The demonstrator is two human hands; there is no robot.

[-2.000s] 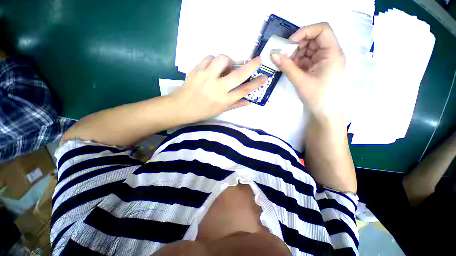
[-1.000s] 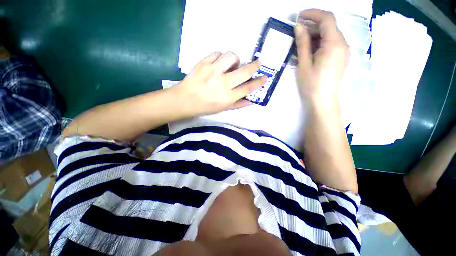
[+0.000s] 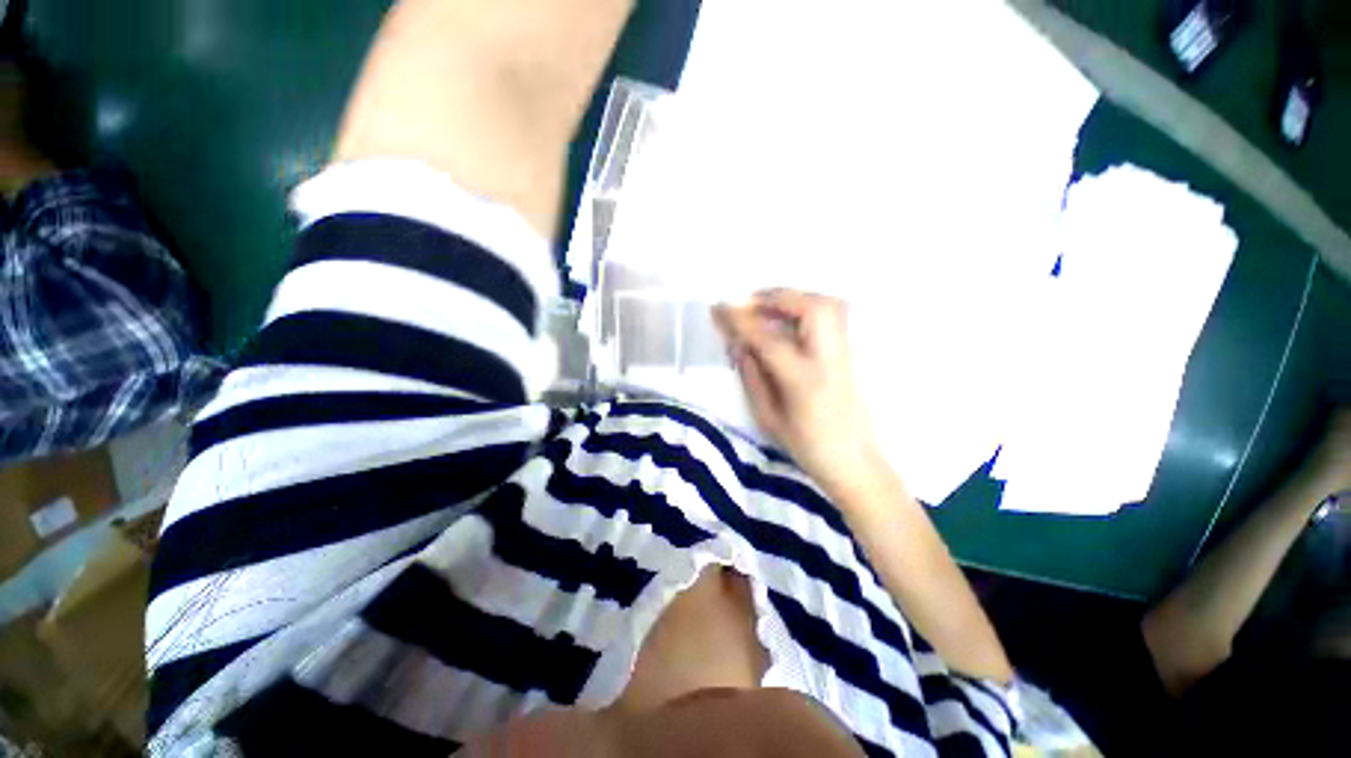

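Observation:
My right hand (image 3: 793, 363) is over the white sheets (image 3: 874, 163), its fingertips close together at the edge of the clear-grey compartment sheets (image 3: 646, 338). I cannot tell whether it pinches anything. The compartment sheets show rectangles with pale borders and stick out from under the left side of the white sheets. My left arm reaches up and leaves the picture at the top, so my left hand is out of view. No phone shows under my hands.
A narrower white stack (image 3: 1133, 333) with uneven edges lies at the right on the dark-green table (image 3: 222, 89). Two small dark things with pale patches (image 3: 1197, 37) are at the top right. A checked sleeve is at left, above cardboard boxes (image 3: 59, 496). Another person's arm is at right.
The black phone is out of view. My left hand has moved up out of the picture. My right hand has moved down and left. The view has shifted, showing more of the compartment sheets.

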